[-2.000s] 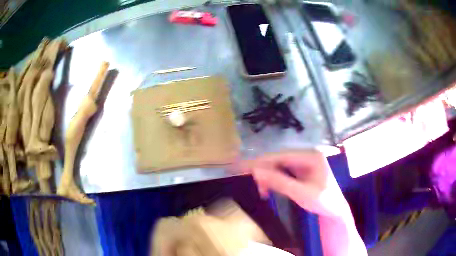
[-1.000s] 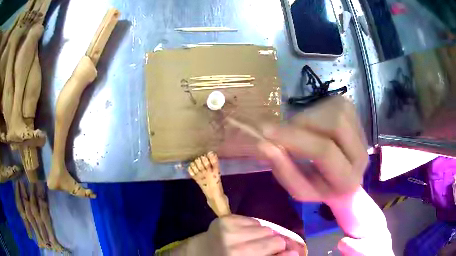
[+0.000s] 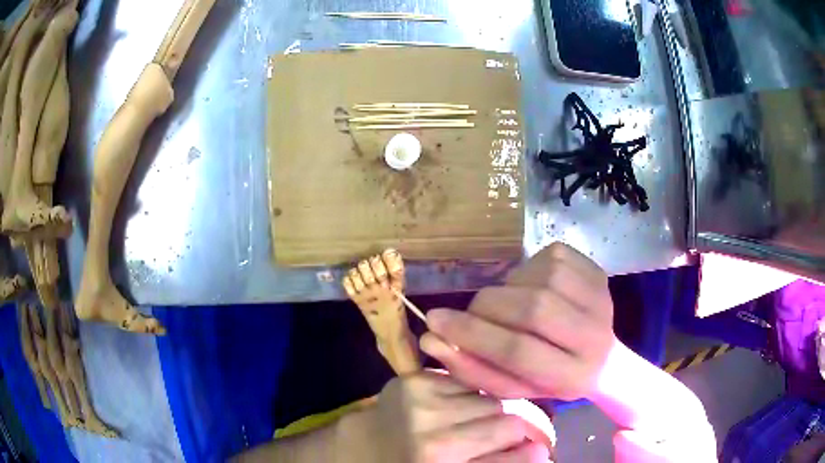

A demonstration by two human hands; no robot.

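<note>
My left hand (image 3: 443, 420) is closed around the lower part of a tan figure leg, whose foot (image 3: 380, 303) points up with its toes at the cardboard pad's front edge. Small dark marks show on the foot. My right hand (image 3: 534, 330) pinches a thin wooden toothpick (image 3: 414, 307), its tip at the foot just below the toes. A small white round cup (image 3: 403, 151) sits on the brown cardboard pad (image 3: 317, 199). Several toothpicks (image 3: 412, 117) lie behind the cup. A tangled heap of black straps (image 3: 597, 155) lies to the right of the pad.
A single tan leg (image 3: 116, 181) and a pile of legs (image 3: 36, 136) lie on the left. More legs (image 3: 68, 380) are below the bench edge. A smartphone (image 3: 592, 36) lies at the back right beside the metal cabinet (image 3: 760, 172). Two toothpicks lie behind the pad.
My right hand has moved from over the pad and straps down and left, bringing the toothpick to the foot. The view has shifted, and the strap heap is now uncovered.
</note>
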